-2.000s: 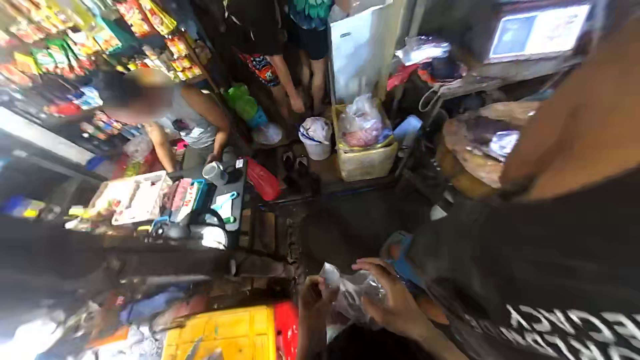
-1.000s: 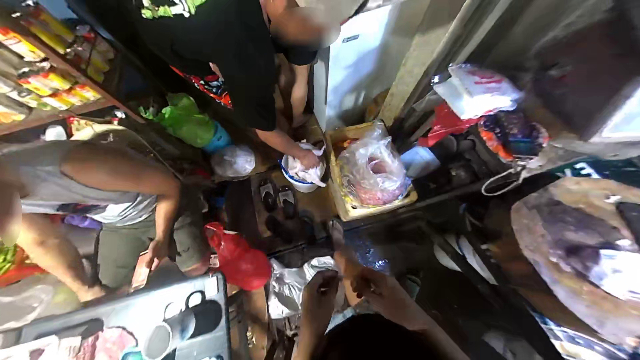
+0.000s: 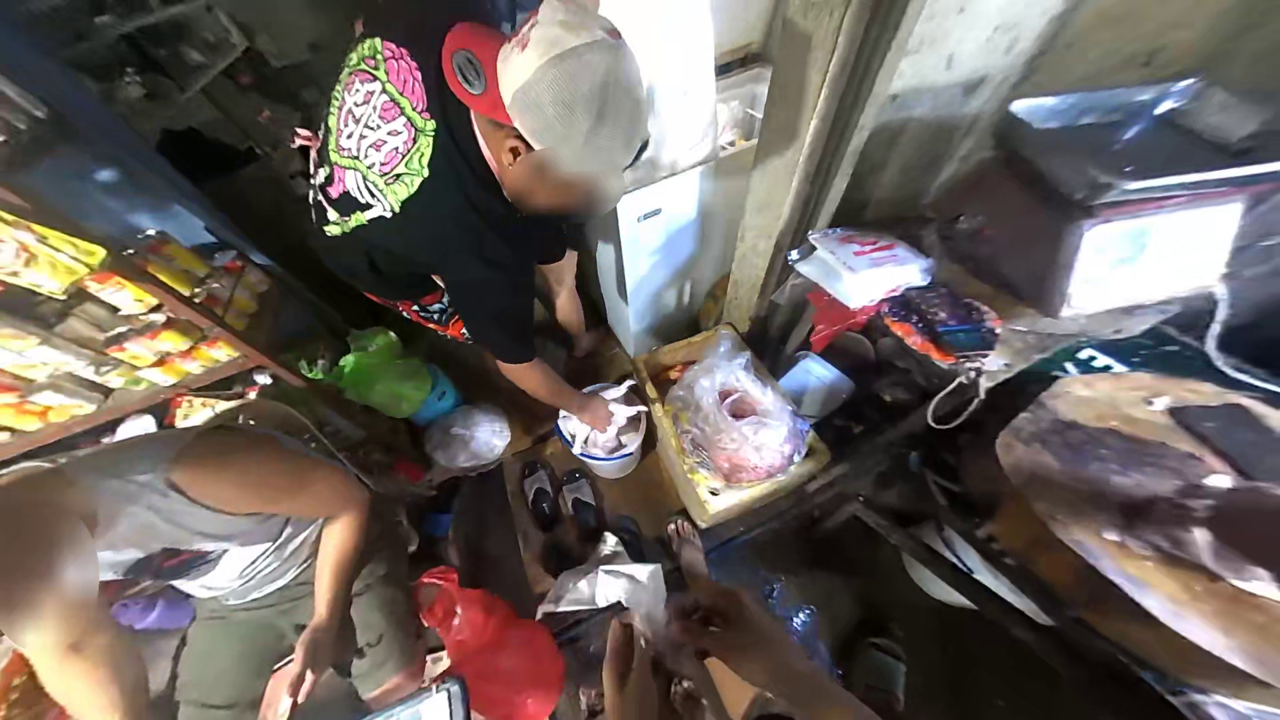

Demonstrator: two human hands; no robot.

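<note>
At the bottom of the head view, my left hand (image 3: pixel 625 665) is at the lower edge of a pale, shiny plastic bag (image 3: pixel 615 590), its fingers partly hidden. My right hand (image 3: pixel 715 620) is just right of the bag, with fingers bent and blurred; whether it grips the plastic I cannot tell. A red plastic bag (image 3: pixel 490 640) bulges to the left of my hands. Beyond them, a person in a cap bends over a white bucket (image 3: pixel 612 462) and has a hand on pale contents in it.
A yellowish foam box (image 3: pixel 705 505) holds clear plastic bags with pinkish contents. Dark slippers (image 3: pixel 560 500) lie beside the bucket. Another person in a grey sleeveless shirt (image 3: pixel 240 540) sits at left, near shelves of packets. A round wooden block (image 3: pixel 1080 480) stands at right.
The view has swung and come closer to the bucket. The person in the cap has bent lower over the bucket since one second ago. My hands remain low in view, close together.
</note>
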